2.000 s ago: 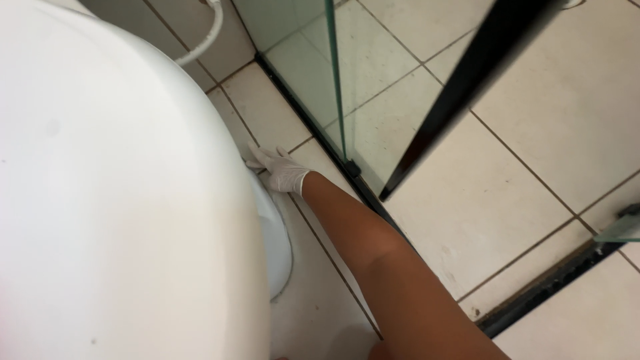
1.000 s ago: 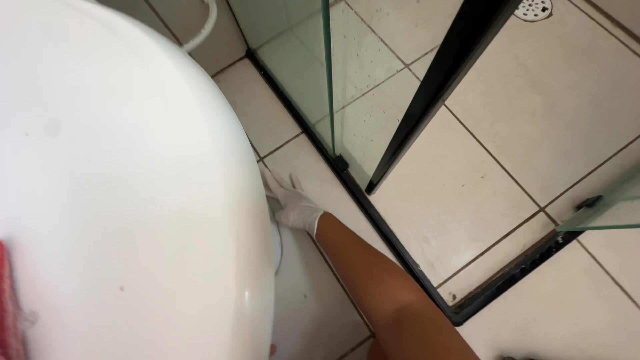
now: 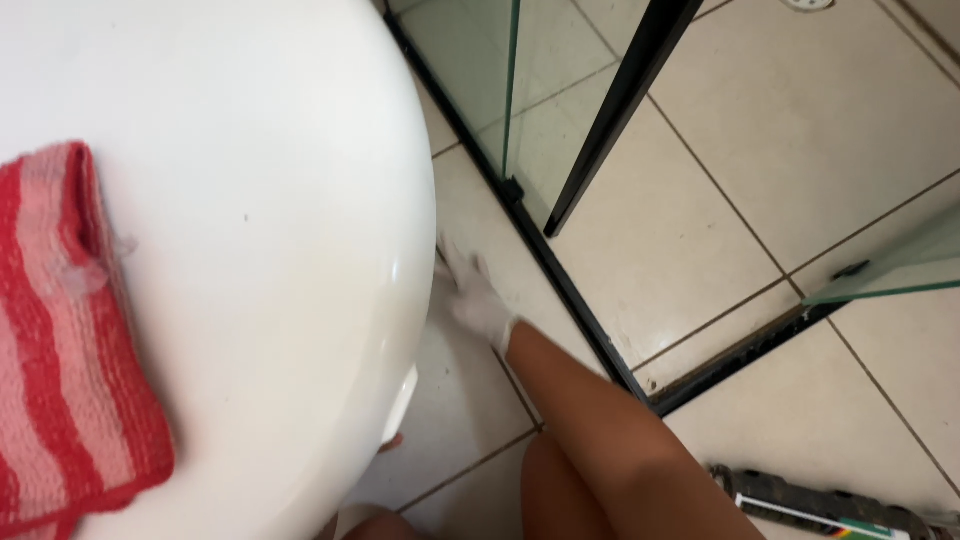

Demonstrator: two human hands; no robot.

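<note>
My right hand, in a thin whitish glove, reaches down to the floor tiles beside the rounded white toilet lid. Its fingers are spread and no object shows in them; the lid's edge hides some fingertips. A small white piece juts out from under the lid. Next to it shows a bit of bare skin, perhaps a finger of my left hand; the rest is hidden, and I cannot tell what it holds. A folded red and pink striped cloth lies on the lid.
A black shower track with glass panels runs just right of my right hand. A black bar slants above it. At lower right, a caulking gun with a cartridge lies on the tiles. A round drain is at the top.
My gloved right hand has drawn back along the floor beside the toilet, toward my body. The view has shifted, bringing in more of the striped cloth and the caulking gun.
</note>
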